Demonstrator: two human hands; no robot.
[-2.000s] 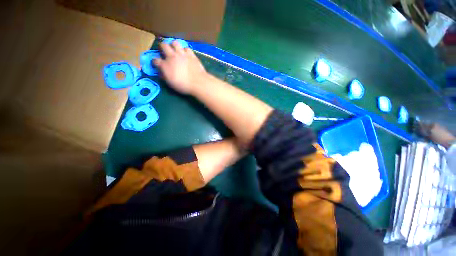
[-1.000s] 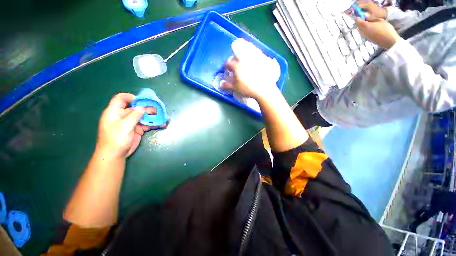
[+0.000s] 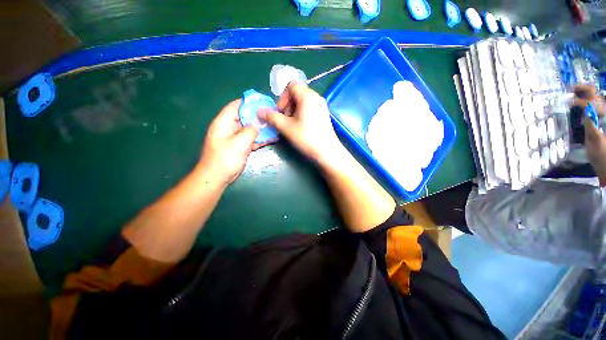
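Note:
My left hand (image 3: pixel 226 143) holds a blue plastic housing (image 3: pixel 258 109) above the green bench. My right hand (image 3: pixel 307 126) is at the housing, its thumb and fingertips on the housing's face. A pale layer shows over the housing's middle; whether my right fingers still pinch a piece is hidden. A blue bin (image 3: pixel 352 103) right of my hands holds a pile of whitish pieces (image 3: pixel 406 136). A whitish pad (image 3: pixel 284 78) with a thin rod lies just behind my right hand. Several loose blue housings (image 3: pixel 45 223) lie at the far left.
A blue rail (image 3: pixel 219 40) crosses behind the hands, with a row of blue units (image 3: pixel 418 8) beyond it. Cardboard (image 3: pixel 18 265) stands at the left edge. Stacked whitish trays (image 3: pixel 505 113) stand right of the bin, beside a person in a grey sleeve (image 3: pixel 541 216).
My right hand has left the bin and come over to the blue housing in my left hand. The view has shifted, so more loose housings show at the left.

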